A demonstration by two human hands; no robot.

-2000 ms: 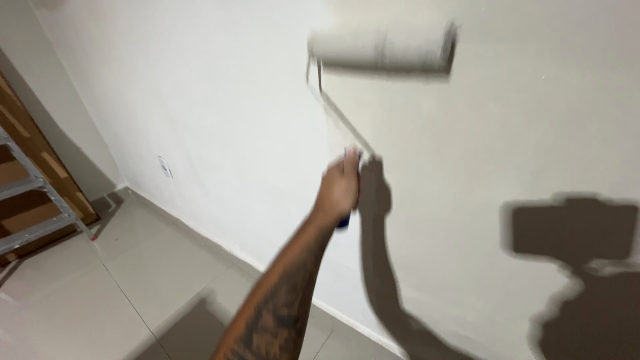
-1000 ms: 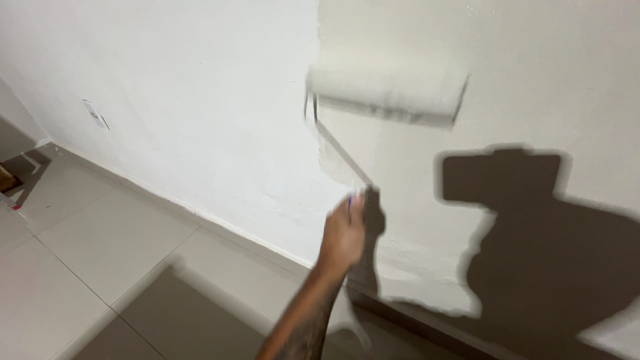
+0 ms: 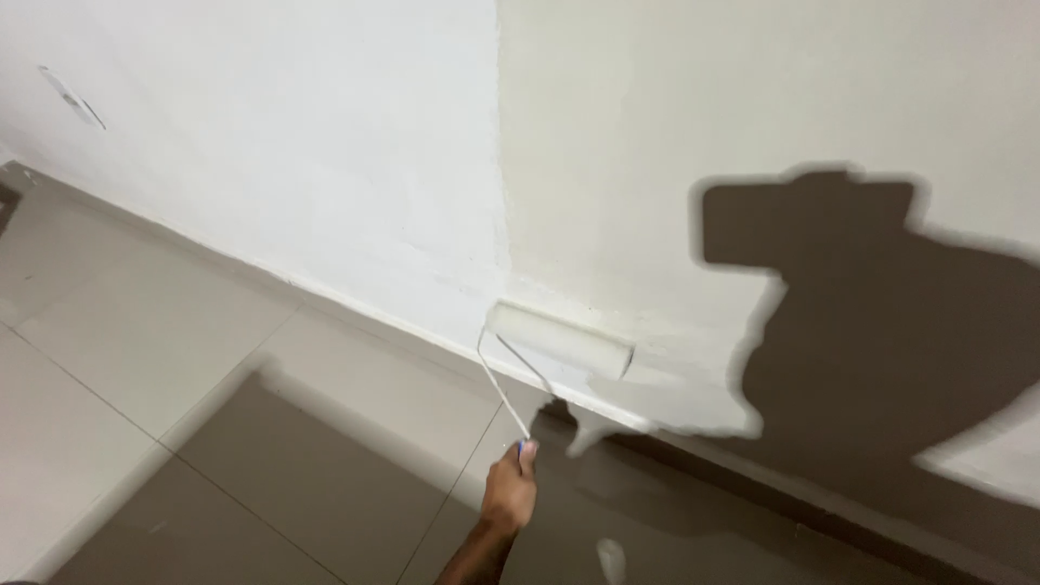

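My left hand [image 3: 512, 487] is closed around the blue handle of a paint roller [image 3: 561, 337], in the lower middle of the view. The roller's pale sleeve lies against the low part of the wall, just above the baseboard, tilted down to the right. Its thin wire frame runs from the sleeve's left end down to my fist. Around the sleeve, the greyish-beige painted area [image 3: 601, 162] meets the whiter wall [image 3: 325, 146] along an upright edge. Whiter patches show under the roller. My right hand is out of view.
A baseboard [image 3: 292, 291] runs diagonally along the foot of the wall, above the large floor tiles [image 3: 219, 317]. A wall outlet plate [image 3: 71, 99] is at the upper left. My shadow [image 3: 877, 325] covers part of the wall at right, and another dark shadow crosses the floor.
My left hand has brought the roller down the wall, from the beige area higher up to just above the baseboard. The view has tilted down, and the ladder seen at left earlier is out of view.
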